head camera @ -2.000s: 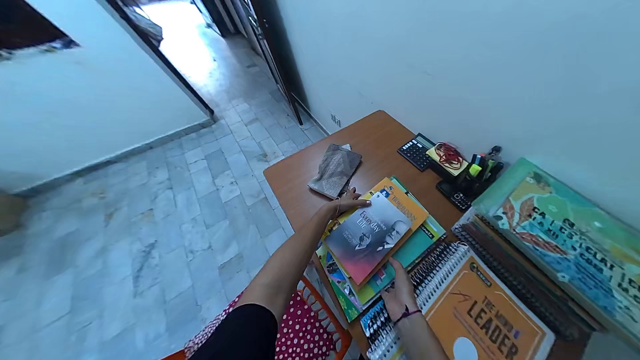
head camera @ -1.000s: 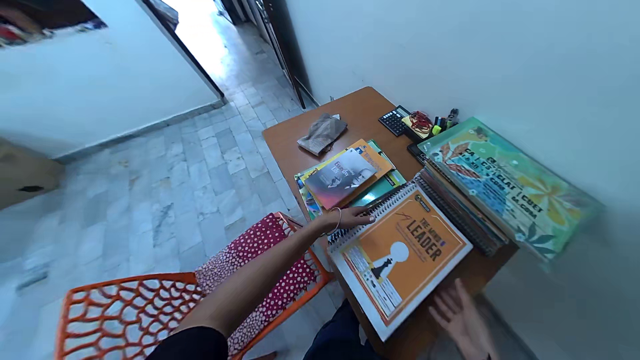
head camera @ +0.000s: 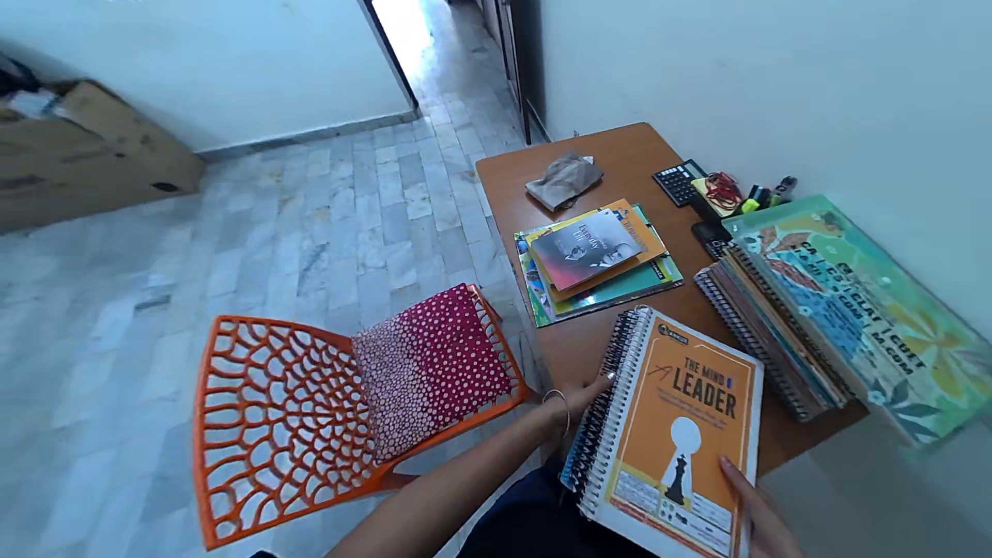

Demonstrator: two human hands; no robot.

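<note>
A stack of spiral-bound notebooks (head camera: 682,434), the top one with an orange cover and a chess piece, is held at the near edge of the wooden table. At its coiled spine is my left hand (head camera: 577,403), a bangle on the wrist. My right hand (head camera: 756,515) grips the opposite side, its thumb on the cover. Beyond them lies a pile of thinner books, a grey and pink paperback (head camera: 587,248) on top. More spiral notebooks (head camera: 775,341) stand on edge to the right, beside a green patterned folder (head camera: 876,310).
On the wooden table (head camera: 620,151) are a crumpled grey cloth (head camera: 564,182), a calculator (head camera: 679,182) and a holder with pens and red bands (head camera: 722,192). An orange plastic chair (head camera: 279,418) with a dotted cushion (head camera: 442,356) stands left. A cardboard box (head camera: 101,155) is by the wall.
The orange-covered notebook stack has moved toward me, apart from the upright notebooks. My right hand, beside the stack a second ago, now holds its edge. Earlier, my left hand was on the paperback pile.
</note>
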